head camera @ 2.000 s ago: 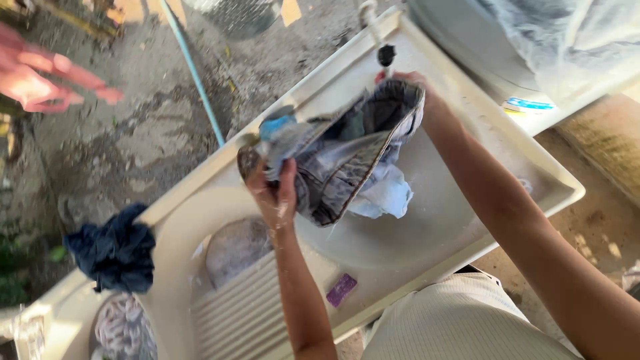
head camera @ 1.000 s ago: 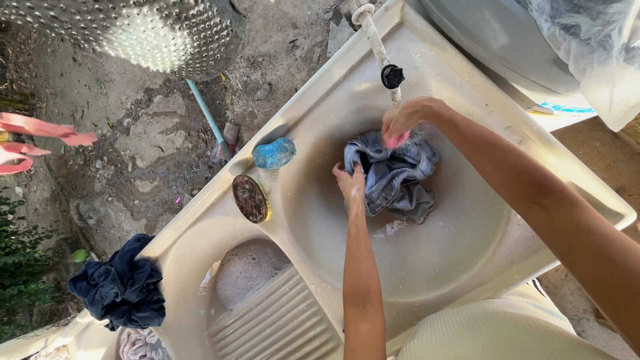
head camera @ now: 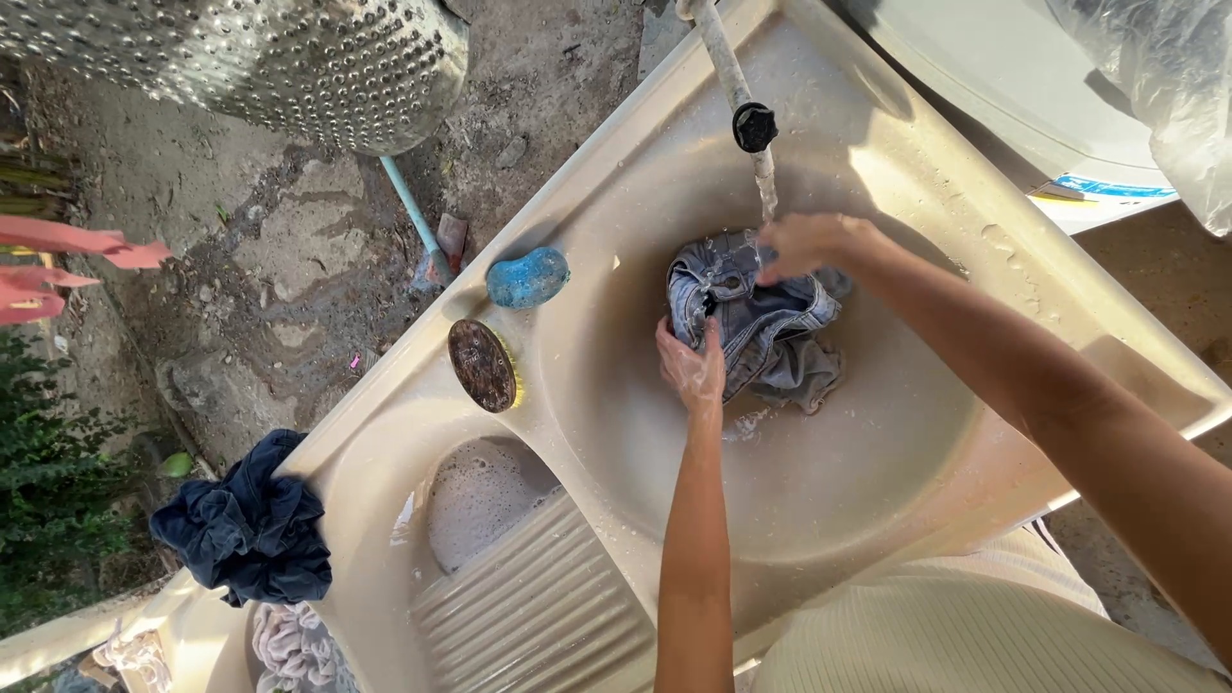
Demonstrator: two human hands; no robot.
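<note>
A blue-gray denim garment (head camera: 756, 313) lies bunched in the round basin (head camera: 818, 481) of a cream laundry sink. My left hand (head camera: 695, 368) grips the garment's near left edge, thumb raised over the cloth. Just above its upper right side is my right hand (head camera: 813, 245), fingers spread and slightly blurred, beside the stream of water. That water runs from a pale faucet (head camera: 760, 159) with a black knob onto the denim. Whether the right fingertips touch the cloth, I cannot tell.
On the sink's ledge sit a blue soap bar (head camera: 527, 278) and an oval scrub brush (head camera: 484, 366). Soapy water (head camera: 481, 500) fills part of the ribbed washboard basin (head camera: 539, 597). Dark blue cloth (head camera: 250, 525) hangs over the left rim. A perforated metal drum (head camera: 337, 67) stands beyond the sink.
Two seconds ago both hands held the denim up above the basin; now it lies low in the basin under running water. The right hand, closed near the cloth one second ago, has its fingers spread.
</note>
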